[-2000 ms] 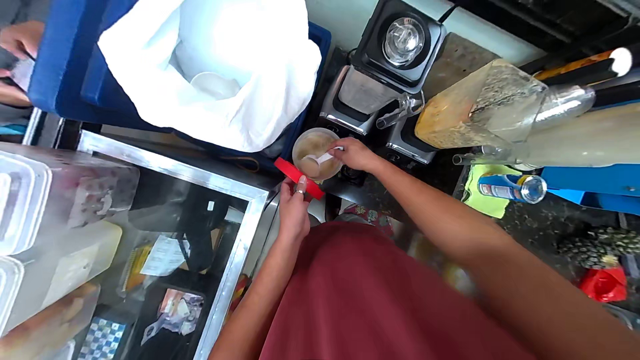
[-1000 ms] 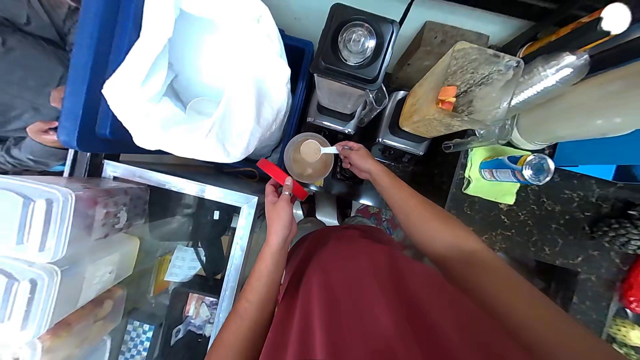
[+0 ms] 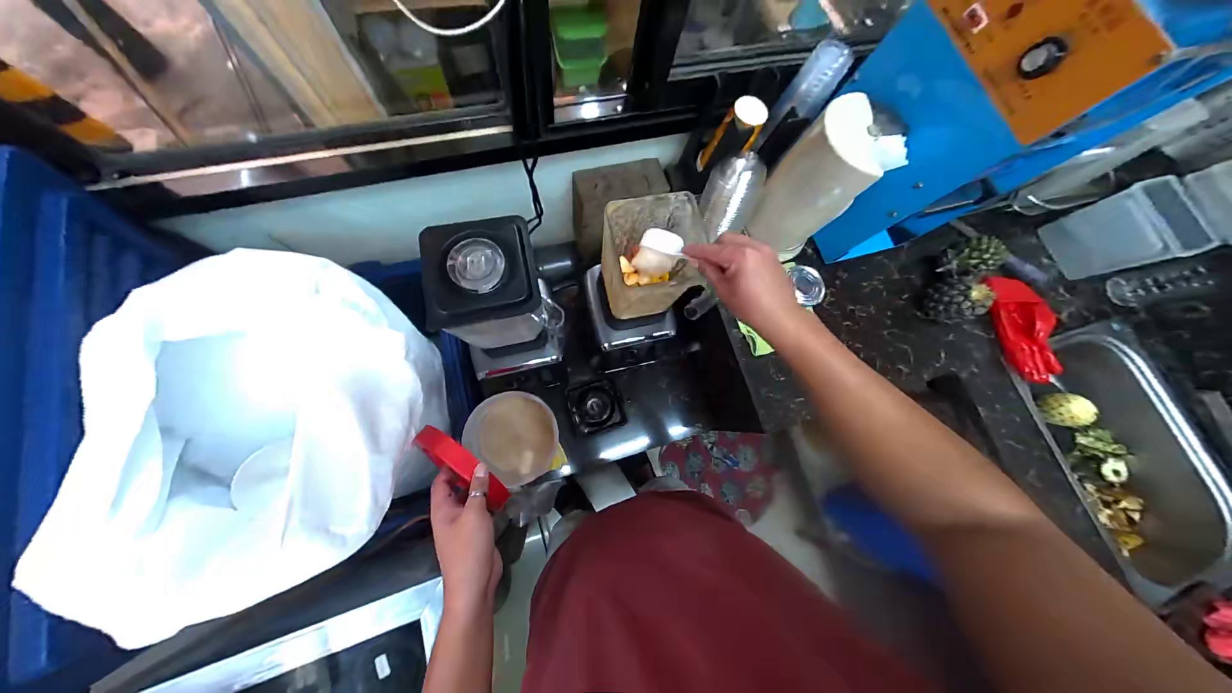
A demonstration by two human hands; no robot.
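My right hand grips the handle of a white scoop, tilted over the mouth of an open blender jug with orange fruit pieces inside. The jug stands on its silver and black base. In my left hand is a red lid, held beside a round clear tub of light brown powder. A second blender with a black cover stands behind the tub.
A large white bag lines a blue bin at left. Behind the jug are a grey block and stacked clear cups. At right, pineapple tops, a red bag and a steel sink with fruit scraps occupy the dark counter.
My right hand has moved the scoop from the tub to the open blender jug. My left hand still holds the red lid by the tub. The view has turned strongly.
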